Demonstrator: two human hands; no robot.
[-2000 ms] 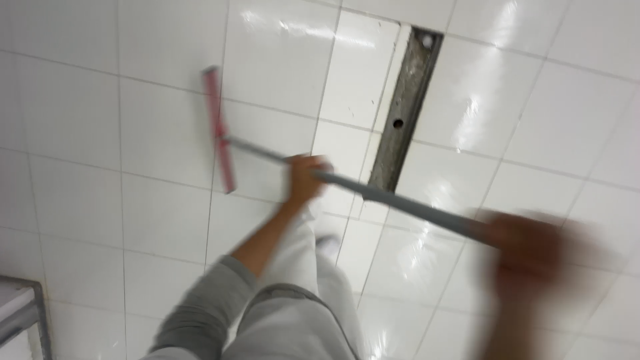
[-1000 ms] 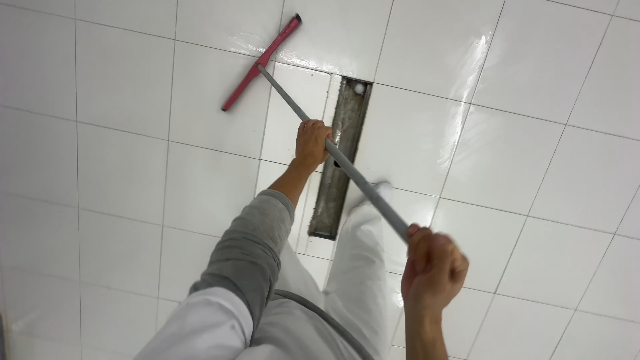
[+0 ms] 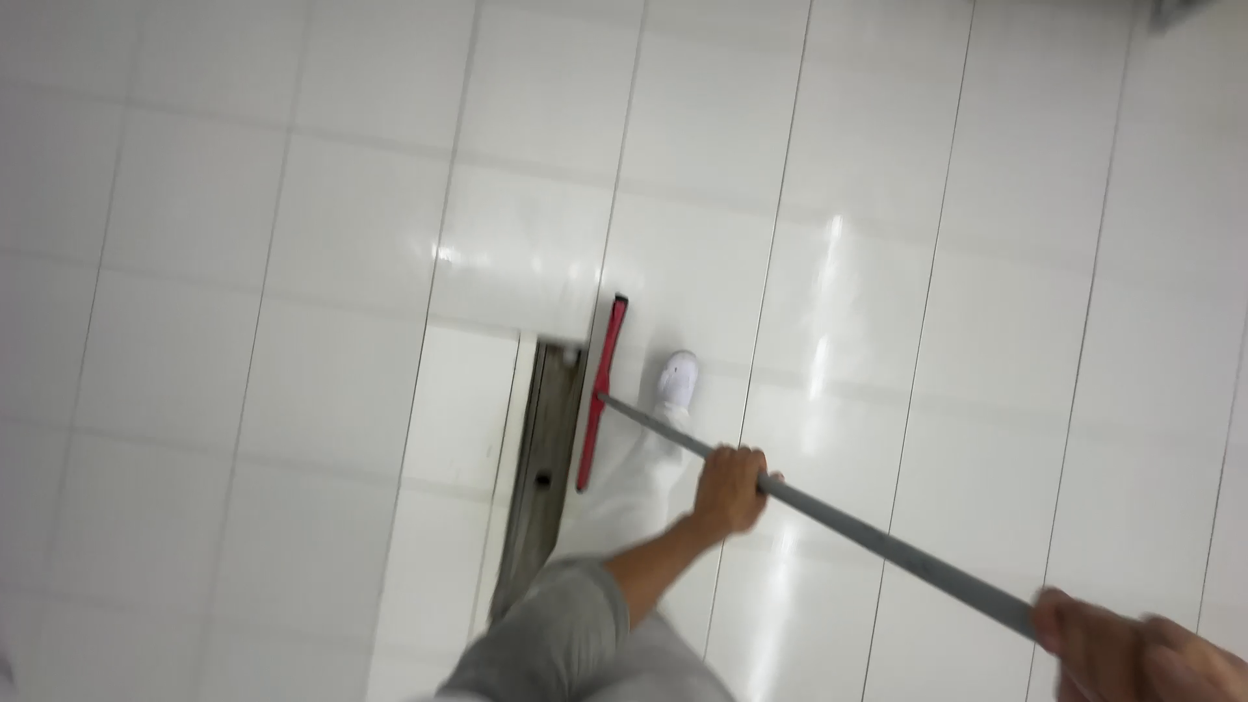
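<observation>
A red floor squeegee head (image 3: 603,390) lies on the white tiles, just right of the open drain channel and roughly lengthwise along its edge. From its middle a grey pole (image 3: 887,546) runs down to the right. My left hand (image 3: 733,487) is closed around the lower part of the pole. At the bottom right corner my right hand (image 3: 1121,643), blurred and partly cut off by the frame edge, grips the upper part of the pole.
The long narrow floor drain (image 3: 546,458) is uncovered, with a dark round hole in its bottom. One white shoe (image 3: 678,378) stands right of the squeegee head. Glossy white floor tiles (image 3: 877,292) surround everything. A dark grey object (image 3: 1173,12) shows at the top right edge.
The squeegee head was on the tiles left of the drain in both earlier frames; now it is at the drain's right edge. Both hands have kept hold of the pole. The view has shifted.
</observation>
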